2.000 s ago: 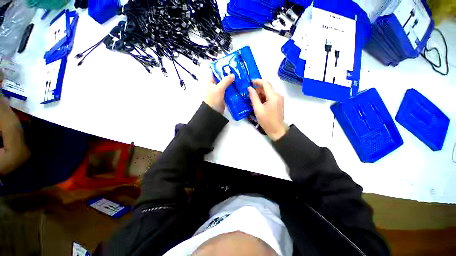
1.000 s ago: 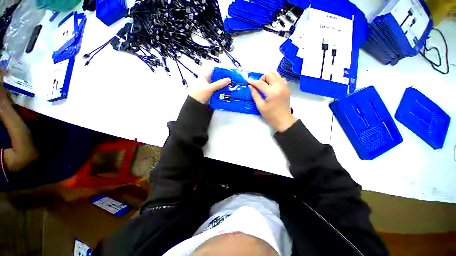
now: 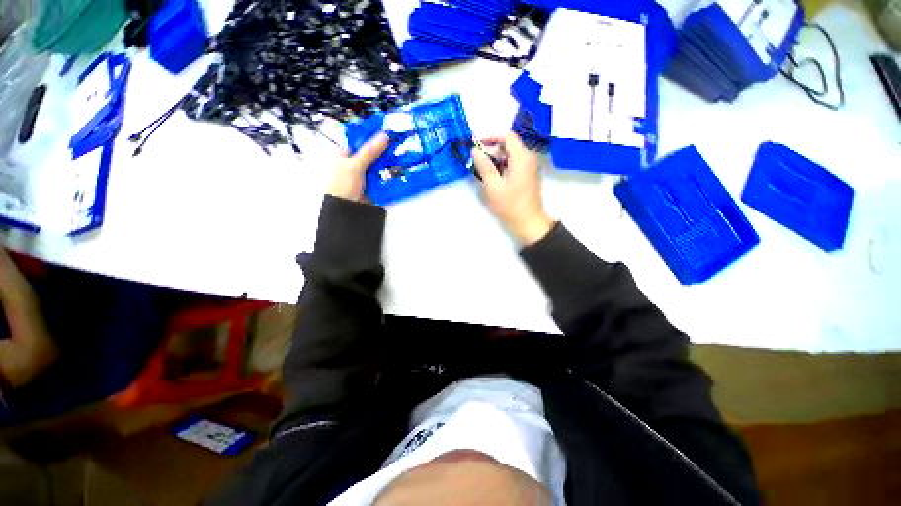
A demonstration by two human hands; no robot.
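Note:
A glossy blue blister tray [image 3: 423, 163] is held over the table in front of me, its long side roughly level and tilted up to the right. My left hand [image 3: 358, 170] grips its left end, thumb on top. Metal cable plugs show in the tray's left part. My right hand [image 3: 512, 183] is at the tray's right end and pinches a dark black cable [image 3: 480, 160] between thumb and fingers. How much of the cable lies in the tray is blurred.
A large black cable pile [image 3: 306, 64] is behind the tray. Stacked printed sleeves [image 3: 601, 94] stand right of it. Empty blue trays [image 3: 689, 212] lie at right. Blue-and-white packs [image 3: 91, 188] lie at left. A person's arm [image 3: 22, 326] is at the left edge, near a red stool [image 3: 203, 346].
The tray has moved left and tilted, its right end raised. My right hand has drawn from over the tray to its right end, now with dark cable in the fingers. The view has shifted slightly.

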